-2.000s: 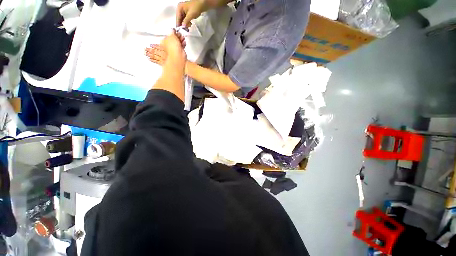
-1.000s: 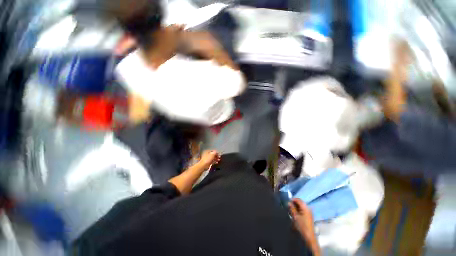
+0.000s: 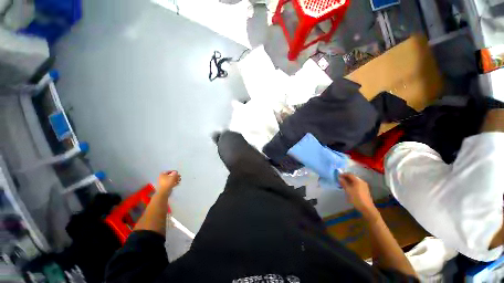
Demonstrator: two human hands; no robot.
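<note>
My right hand (image 3: 355, 190) grips the lower end of a light blue fabric piece (image 3: 315, 156), which hangs out toward the upper left over dark cloth. The fabric looks folded or layered near the fingers. My left hand (image 3: 169, 180) is held out at the left over the grey floor, fingers curled in, and nothing shows in it. Both hands are slightly blurred.
A person in a white shirt (image 3: 436, 188) is close at the right. Dark cloth (image 3: 331, 119), white scraps (image 3: 260, 77) and a brown cardboard sheet (image 3: 395, 69) lie ahead. Red stools stand ahead (image 3: 323, 8) and at the lower left (image 3: 131, 209). A black cord (image 3: 219, 66) lies on the floor.
The view has turned from the white table to the floor. The blue fabric, absent two seconds ago, is in my right hand. My left arm now extends out to the left.
</note>
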